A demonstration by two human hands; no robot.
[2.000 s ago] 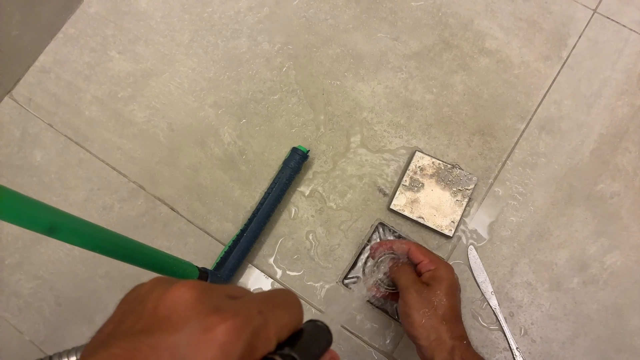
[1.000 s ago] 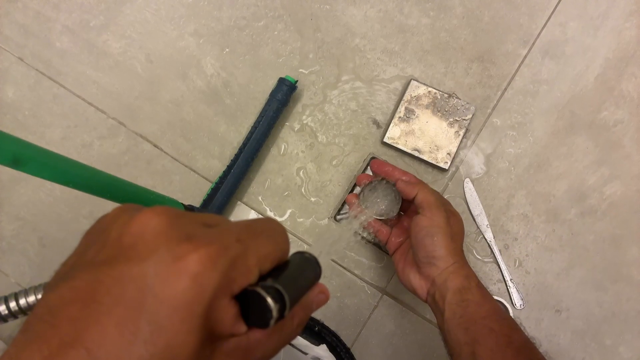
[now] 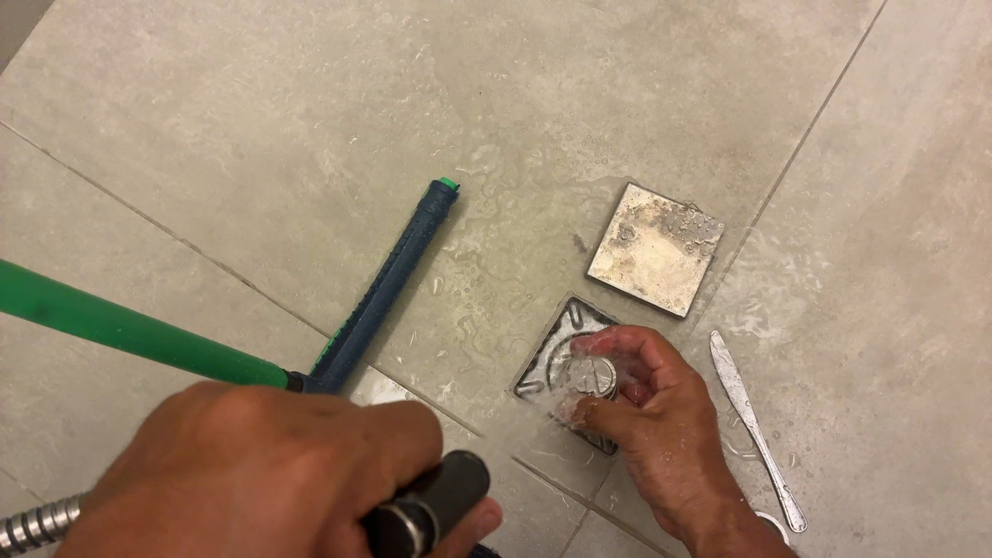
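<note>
My left hand (image 3: pixel 263 473) is closed around a black handheld sprayer (image 3: pixel 434 504) at the bottom, and water sprays from it toward the right. Fingers and thumb of my right hand (image 3: pixel 659 418) grip a small round drain insert (image 3: pixel 593 377), wet under the spray. That part is held over a square metal floor drain (image 3: pixel 573 325) set in the tiles. Beyond the drain lies a square drain cover (image 3: pixel 657 249), its stained face up. A metal table knife (image 3: pixel 756 426) lies to the right of my right hand.
A blue squeegee head (image 3: pixel 387 287) with a green pole (image 3: pixel 139 333) lies on the left. The sprayer's ribbed metal hose (image 3: pixel 43 521) enters at the lower left. Water covers parts of the grey tile floor (image 3: pixel 504 116). A white curved edge (image 3: pixel 773 527) shows beside my right wrist.
My right hand has turned the round insert; one second ago it lay in my upturned fingers, and now fingertips and thumb hold it at its sides. The view has shifted.
</note>
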